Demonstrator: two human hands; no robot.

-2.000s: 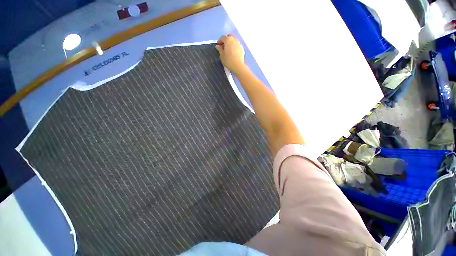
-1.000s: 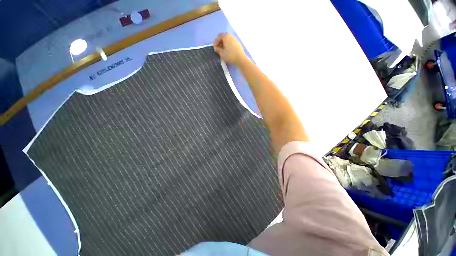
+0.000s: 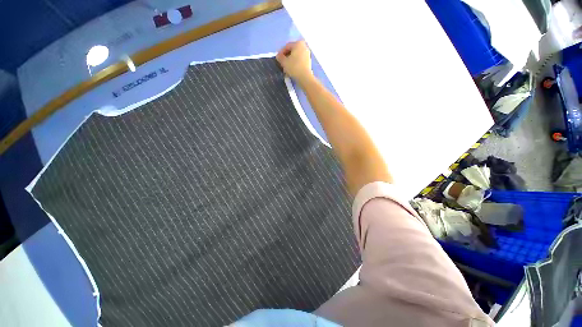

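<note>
The dark pinstripe body panel [image 3: 198, 185] lies spread over a white backing piece [image 3: 303, 118], which shows as a thin rim at the neck, shoulders, armholes and left side. Both lie on the blue template [image 3: 54, 265], which has dark printing near the neck curve. My right hand [image 3: 295, 62] is at the panel's upper right shoulder corner, with fingertips pinched together on the corner. Whether it grips only the panel or also the backing is hidden. My left hand is not in view.
A wooden strip [image 3: 156, 51] crosses the far end, with a glossy blue sheet [image 3: 70, 38] beyond. The white table [image 3: 389, 83] extends right. A blue bin [image 3: 542, 217] holds dark and beige cloth at lower right. Paired panels [image 3: 555, 281] show at the right edge.
The view has shifted slightly. My right hand stays at the same shoulder corner, and the panel lies the same way.
</note>
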